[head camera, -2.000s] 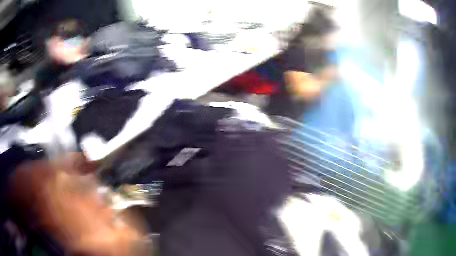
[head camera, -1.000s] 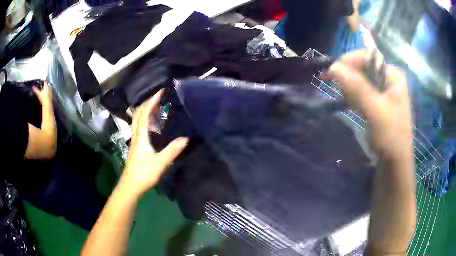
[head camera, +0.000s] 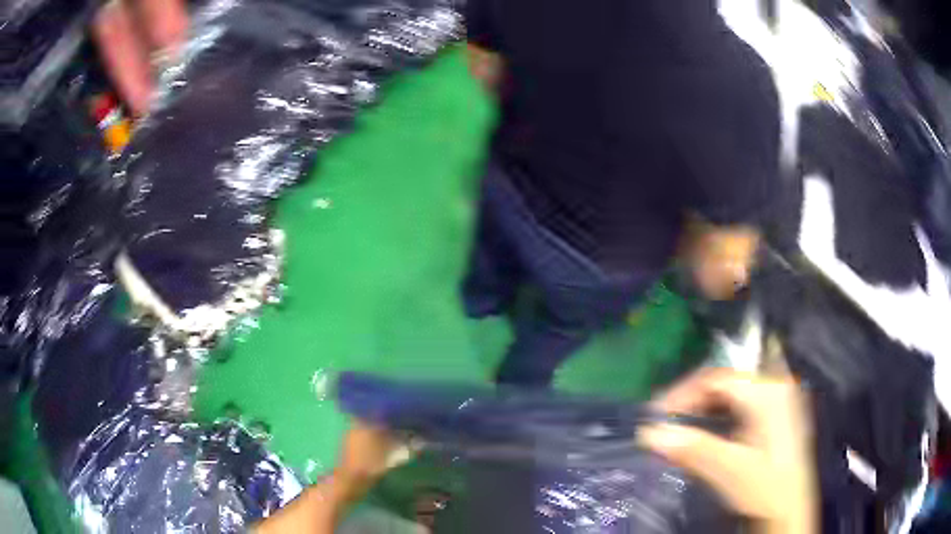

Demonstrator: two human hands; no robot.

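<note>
A dark bagged garment [head camera: 521,428] is stretched sideways low in front of me, with shiny film on its lower part. My right hand [head camera: 730,433] is closed on its right end, thumb and fingers pinching the upper edge. My left hand [head camera: 365,448] is blurred and holds it near its left end; its fingers are partly hidden behind the cloth.
A person in dark clothes [head camera: 626,125] stands ahead over the green floor [head camera: 375,240]. Piles of bagged garments [head camera: 209,156] lie at the left, with another person's hand [head camera: 141,47] above them. Dark garments [head camera: 855,209] lie on a white table at the right.
The view has swung left, from the wire basket to the floor and the bagged piles. My left hand was open beside the garment and is now at its left end. The garment now hangs lower in view.
</note>
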